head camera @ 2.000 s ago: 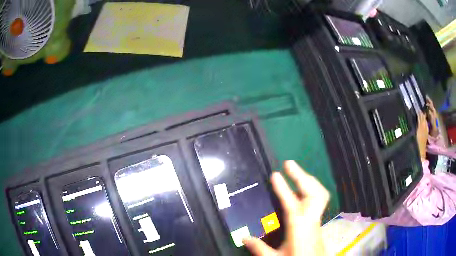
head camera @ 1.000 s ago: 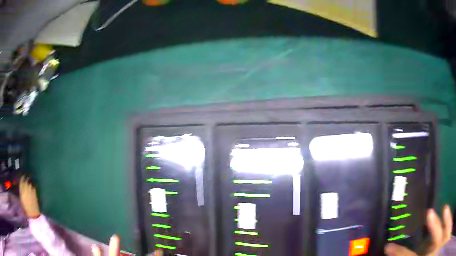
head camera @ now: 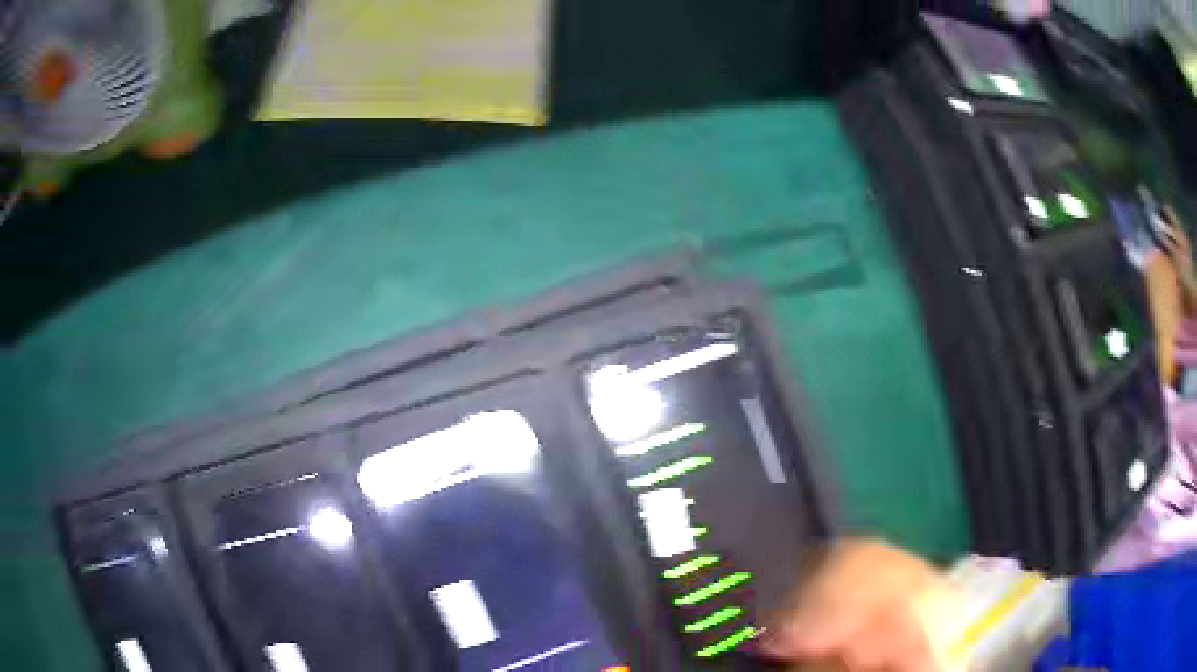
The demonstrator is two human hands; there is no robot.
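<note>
A black four-pocket tray (head camera: 558, 361) lies on the green mat, with one phone in each pocket. The rightmost phone (head camera: 735, 512) shows several green text lines and a white label. The third phone (head camera: 505, 551) shows a thin white line low down, an orange spot at the frame's bottom edge and strong glare. The two left phones (head camera: 276, 565) (head camera: 118, 578) are dark with a thin white line each. My right hand (head camera: 860, 604) is blurred at the rightmost phone's lower right side; its fingers cannot be made out. My left hand is not in view.
Stacked black trays (head camera: 971, 289) holding phones stand at the right. A co-worker's pink sleeve (head camera: 1171, 505) and hand show beyond them. A blue bin (head camera: 1135, 624) is at lower right. A fan (head camera: 79, 79) and a yellowish sheet (head camera: 407, 59) are at the back.
The view has swung back right from the left side. The rightmost phone shows green lines instead of its earlier coloured blocks; the two left phones lost their green lines.
</note>
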